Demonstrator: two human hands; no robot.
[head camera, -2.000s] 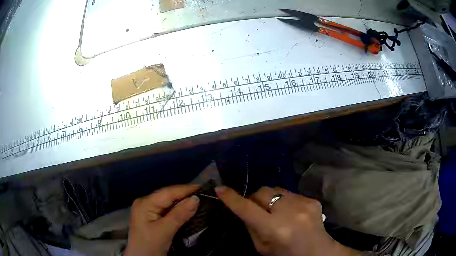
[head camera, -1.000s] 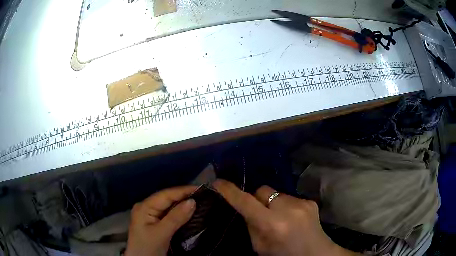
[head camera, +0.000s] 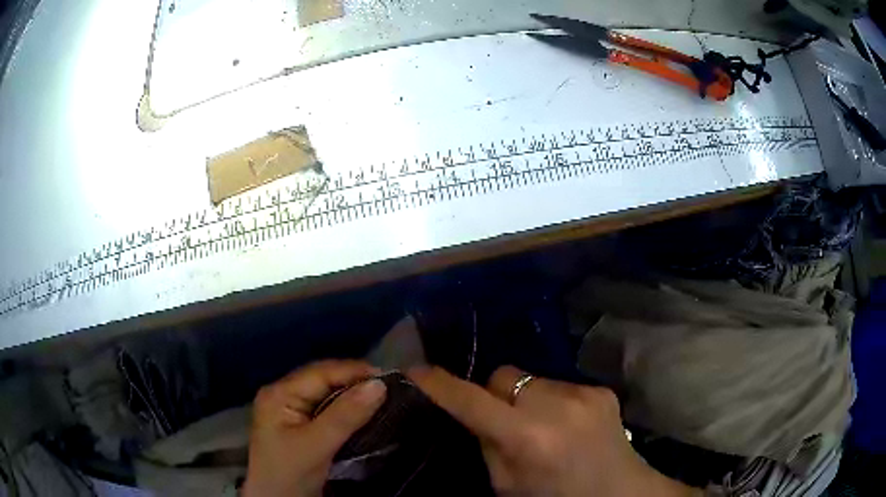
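Note:
My left hand (head camera: 316, 422) pinches the upper edge of a dark, finely striped cloth piece (head camera: 413, 427) between thumb and index finger, below the table edge. My right hand (head camera: 544, 427), with a ring, has its index fingertip on the same edge, just right of the left fingertips. A small thin light line shows at the edge between the fingertips; whether it is a needle or thread I cannot tell. A fine pale thread (head camera: 473, 345) curves above my right hand. A small grey-beige cloth corner (head camera: 400, 345) stands up behind the fingertips.
Orange-handled snips (head camera: 661, 63) lie on the white table (head camera: 437, 97), above the printed ruler. A tan patch (head camera: 260, 165) lies at the left. Khaki garments (head camera: 719, 364) are heaped at right, with more cloth (head camera: 194, 451) at left. A grey tray (head camera: 850, 116) is at far right.
The cloth edge has turned between my fingertips and shows its fine stripes more clearly than one second ago. The light line across the fingertips two seconds ago looks shorter. Both hands stay in nearly the same place.

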